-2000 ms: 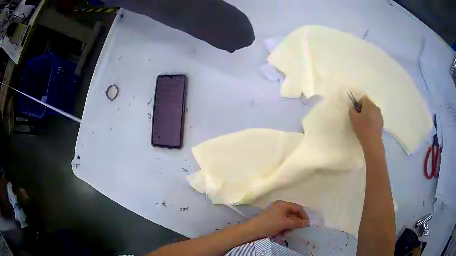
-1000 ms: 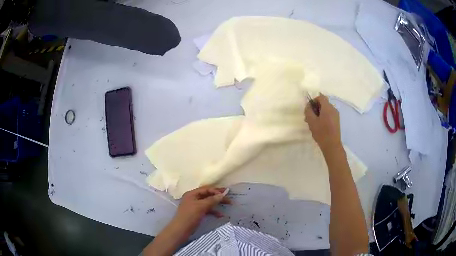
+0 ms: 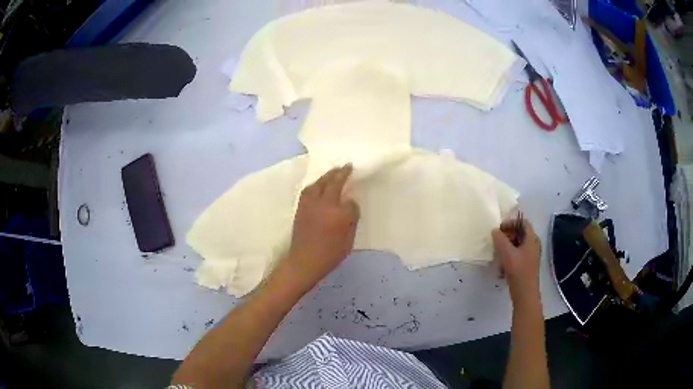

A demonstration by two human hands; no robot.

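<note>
Cream cut panels (image 3: 441, 205) lie spread on the white table, with a curved one at the back and a joined or overlapping piece running towards me. My left hand (image 3: 325, 220) lies palm down on the near cream panel, left of its middle, fingers slightly spread. My right hand (image 3: 517, 245) is at the panel's right edge, fingers closed around a small dark metal tool (image 3: 520, 226), perhaps snips or tweezers, mostly hidden. Whether the fingers also pinch the panel edge is unclear.
A steam iron (image 3: 581, 266) stands at the right, with a silver clip (image 3: 590, 196) behind it. Red-handled scissors (image 3: 541, 102) and white paper pieces (image 3: 589, 106) lie upper right. A phone (image 3: 147, 203) and small ring (image 3: 83, 214) lie left. A dark-grey pad (image 3: 106, 74) lies upper left.
My left hand has moved from the near edge onto the panel. My right hand has moved from the middle of the cloth to the near panel's right edge. The near panel lies flatter. The view has shifted.
</note>
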